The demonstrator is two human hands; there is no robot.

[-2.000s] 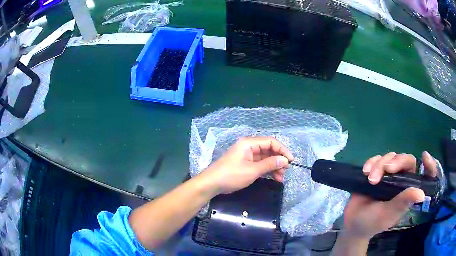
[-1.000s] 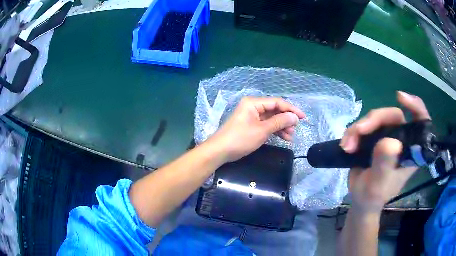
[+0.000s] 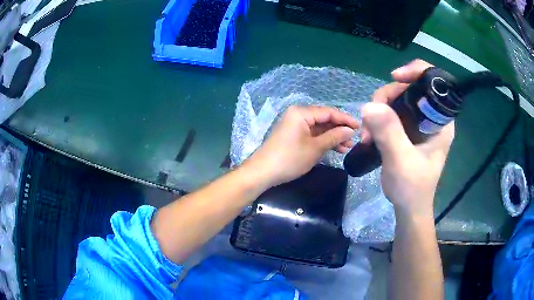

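The glossy black base housing lies flat at the bench's near edge, partly on bubble wrap. Small holes show on its face. My right hand is closed around the black electric screwdriver, tilted with its front end low by the housing's upper right corner. Its bit cannot be made out. My left hand is above the housing's far edge, thumb and fingertips pinched together beside the screwdriver. Whether a screw is between them cannot be seen.
A blue parts bin with small dark pieces stands at the back. A large black box is behind. The screwdriver cable arcs down at right, near a wrapped ring-shaped bag. A black frame part lies far left.
The screwdriver has swung from nearly level to steeply tilted and moved left toward my left hand. Earlier its bit met my left fingertips. The view has shifted, so the bin and box sit higher.
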